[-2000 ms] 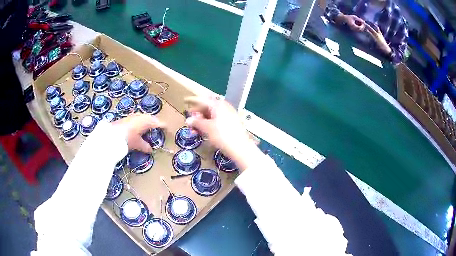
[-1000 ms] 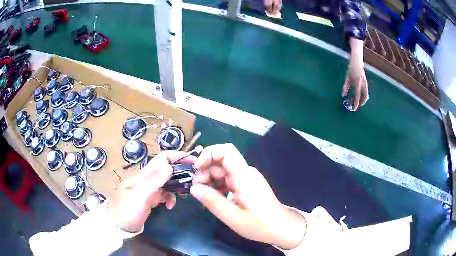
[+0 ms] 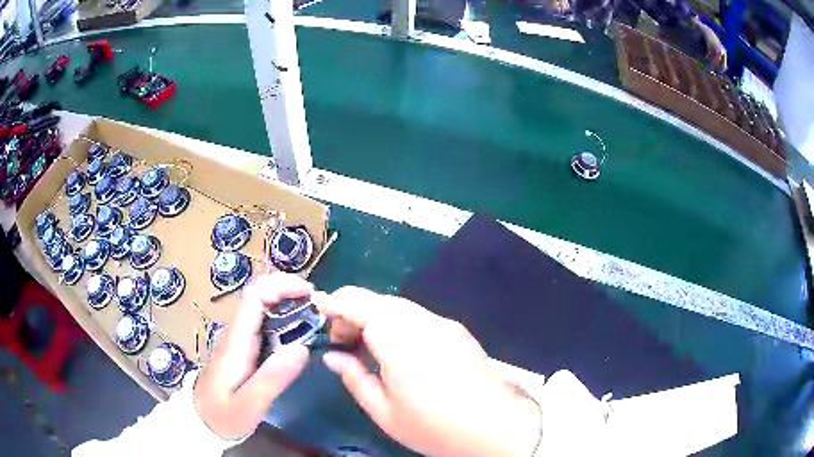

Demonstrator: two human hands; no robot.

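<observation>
My left hand (image 3: pixel 241 370) grips a loudspeaker (image 3: pixel 300 323) just past the front edge of the speaker tray (image 3: pixel 201 308). A black square pad shows on the speaker's magnet. My right hand (image 3: pixel 415 366) is at the speaker's right side, with bent fingers close to its rim. The fingers hide whether it holds anything. The cardboard tray holds several loudspeakers with thin pale leads. One near its right corner (image 3: pixel 291 248) has a black square on its magnet; others show bare silvery centres.
A black sheet (image 3: pixel 535 303) and pale yellow paper (image 3: pixel 678 418) lie at right. Past the white metal edge and upright (image 3: pixel 278 98), the green belt carries a loudspeaker (image 3: pixel 585 165) and a red housing (image 3: pixel 147 87). A divider box (image 3: pixel 696 98) and a person are beyond.
My hands hold the speaker slightly more to the left, and its magnet side shows more. The other person's hand has drawn back from the belt, leaving a loudspeaker there.
</observation>
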